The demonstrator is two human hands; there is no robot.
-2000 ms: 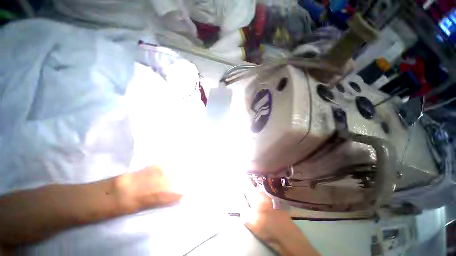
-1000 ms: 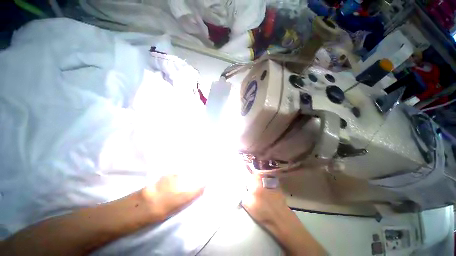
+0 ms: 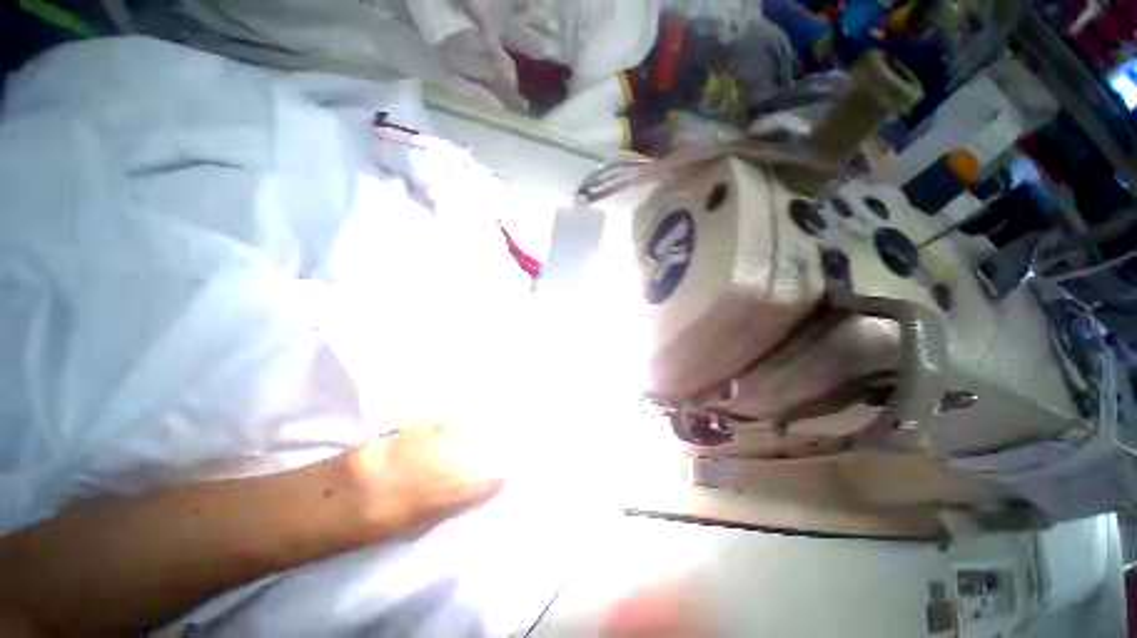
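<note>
A large white garment (image 3: pixel 162 274) lies across the left and middle, with a thin dark red trim (image 3: pixel 519 253) along its edge. The machine head (image 3: pixel 711 274) stands right of the lamp (image 3: pixel 574 243). My left hand (image 3: pixel 424 474) lies on the cloth left of the needle area; its fingers are washed out by glare, so its grip cannot be told. My right hand (image 3: pixel 655 607) is a small reddish blur at the bottom edge, off the needle area. The presser foot and needle are lost in the glare.
A control panel (image 3: pixel 981 596) is on the white machine bed at the lower right. A dark-orange spool (image 3: pixel 958 171) and a tan cone (image 3: pixel 873 100) stand behind the machine. White and coloured cloth (image 3: pixel 599 44) is piled at the back.
My right hand has moved from beside the needle down to the bottom edge. My left hand stays on the cloth. The red trim near the lamp shows more.
</note>
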